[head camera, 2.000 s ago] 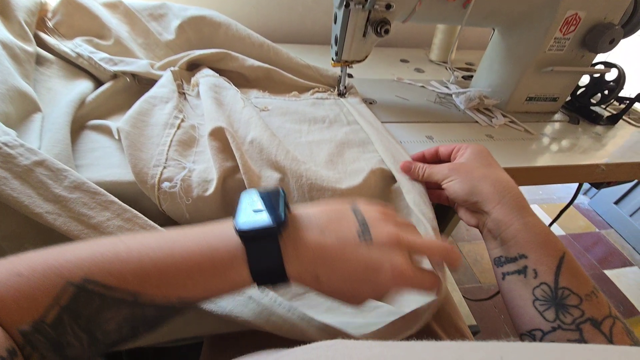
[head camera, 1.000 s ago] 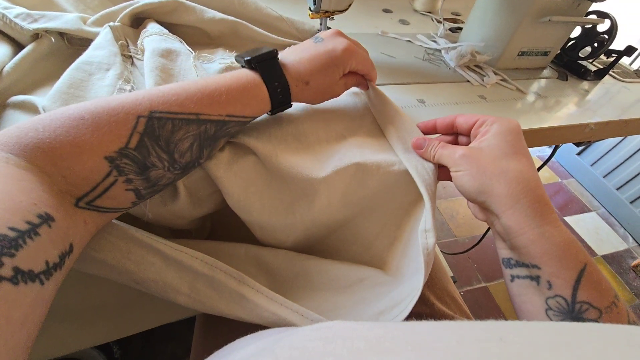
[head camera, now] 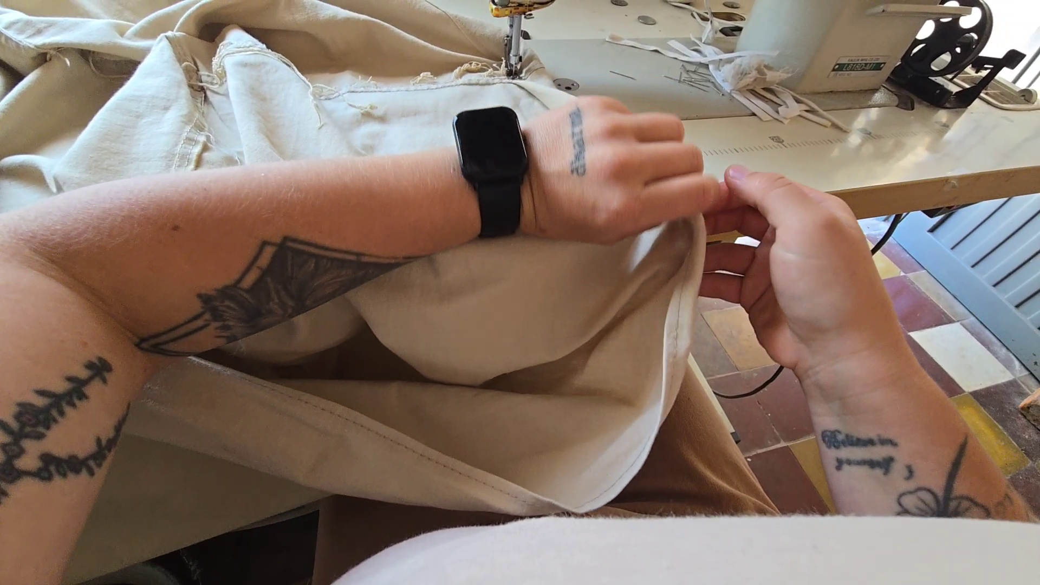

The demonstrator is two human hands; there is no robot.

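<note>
A beige cloth garment piece (head camera: 487, 325) with frayed seams and stitched edges spreads over the sewing table and droops toward my lap. Its upper edge lies under the presser foot (head camera: 513, 65) of a sewing machine. My left hand (head camera: 621, 171), with a black smartwatch (head camera: 490, 150) at the wrist, is closed on the cloth edge, its fingertips partly hidden. Thumb and index finger of my right hand (head camera: 780, 244) pinch at the same edge, touching the left fingertips, while the other right fingers curl behind the cloth.
The sewing machine's body (head camera: 821, 49) stands at the upper right, beside white fabric strips (head camera: 756, 81) and several pins (head camera: 691, 77). A black handwheel (head camera: 946, 36) is farther right. The table's front edge (head camera: 934, 191) runs above a tiled floor (head camera: 963, 349); a cable hangs below.
Since one second ago, my left hand has moved along the cloth edge, away from the presser foot, to meet my right hand. The cloth under the presser foot shows again.
</note>
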